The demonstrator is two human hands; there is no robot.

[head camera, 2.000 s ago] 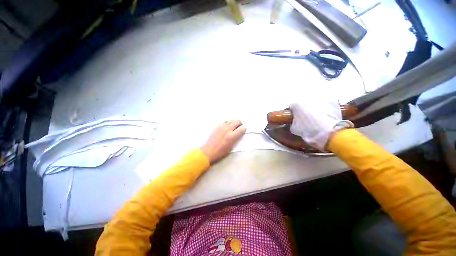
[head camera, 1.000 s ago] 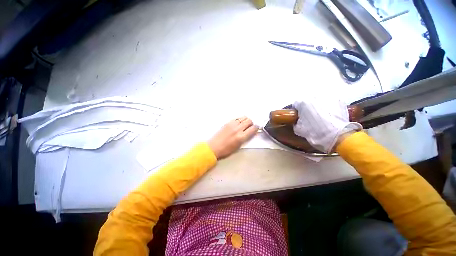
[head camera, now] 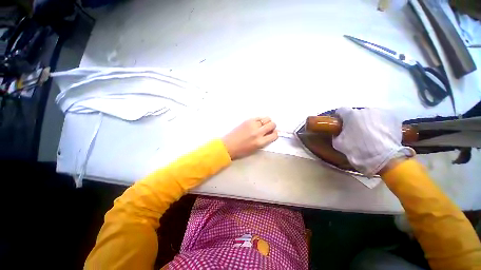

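A white strip (head camera: 289,146) lies along the table's near edge, partly under the iron, with one end showing below the iron. The dark pointed iron (head camera: 323,147) rests on it, tip to the left. My right hand (head camera: 366,138), in a whitish glove, is closed around the iron's brown handle. My bare left hand (head camera: 251,138) is on the strip just left of the iron's tip, fingers bent and together, pinching or pressing its upper edge. The fingertips' exact hold is hard to tell.
A pile of white curved strips (head camera: 121,95) lies at the table's left. Scissors (head camera: 401,62) and a grey metal bar (head camera: 448,39) lie at the back right. A pale sleeve (head camera: 451,132) runs from the iron to the right edge. The white table (head camera: 253,63) ends near my checked apron.
The view has shifted and turned. The iron and my right hand sit farther from my left hand, and more of the strip's end shows below the iron. Both hands keep their hold.
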